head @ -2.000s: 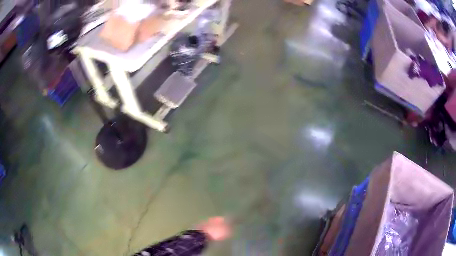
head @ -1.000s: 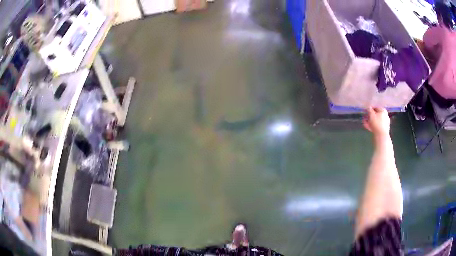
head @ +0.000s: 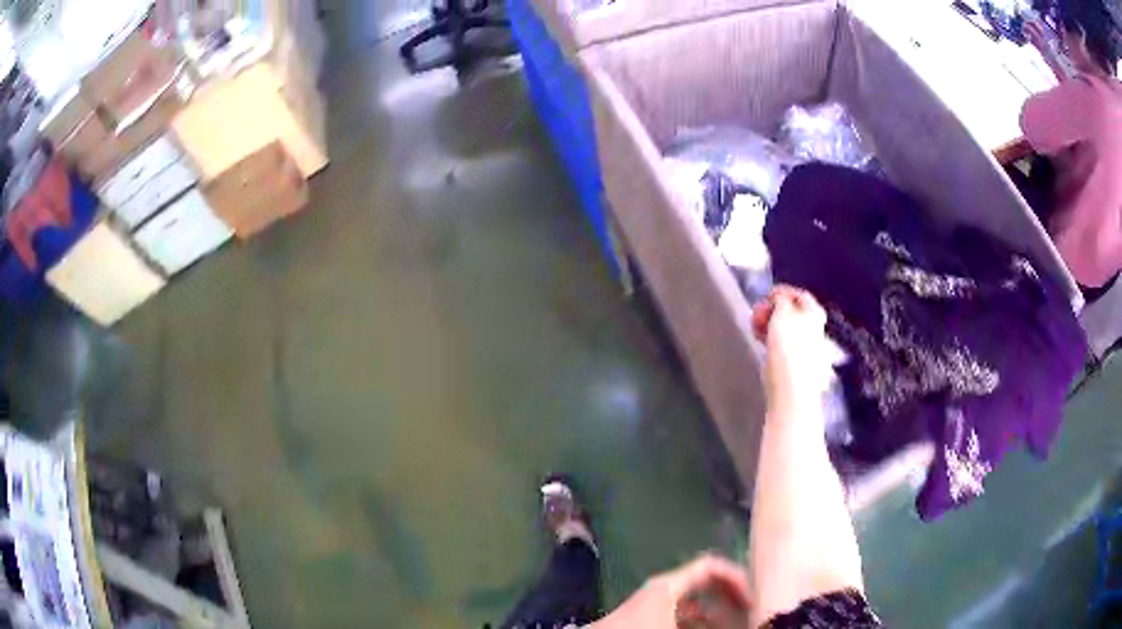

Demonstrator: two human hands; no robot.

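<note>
A dark purple garment [head: 911,295] with pale embroidery lies in a grey-beige fabric bin [head: 689,307] and hangs over its near end. My right hand [head: 794,317] reaches over the bin at the garment's left edge. Its fingers are curled, but I cannot tell whether they grip cloth or a bag. Clear plastic bags [head: 732,166] lie in the bin beyond the garment. My left hand [head: 708,590] is blurred and partly cut off at the bottom edge, beside my right forearm. Its fingers are bent and its grip is unclear.
A person in pink [head: 1089,160] sits at a white table [head: 935,62] right of the bin. A blue panel [head: 560,135] runs along the bin's left side. Cartons [head: 252,184] stand at upper left. A table edge [head: 80,528] is at lower left. My foot [head: 560,498] is on the green floor.
The view has moved closer to the bin and garment. My right hand has gone from outside the bin's end to over its inside. My left hand has come into view at the bottom.
</note>
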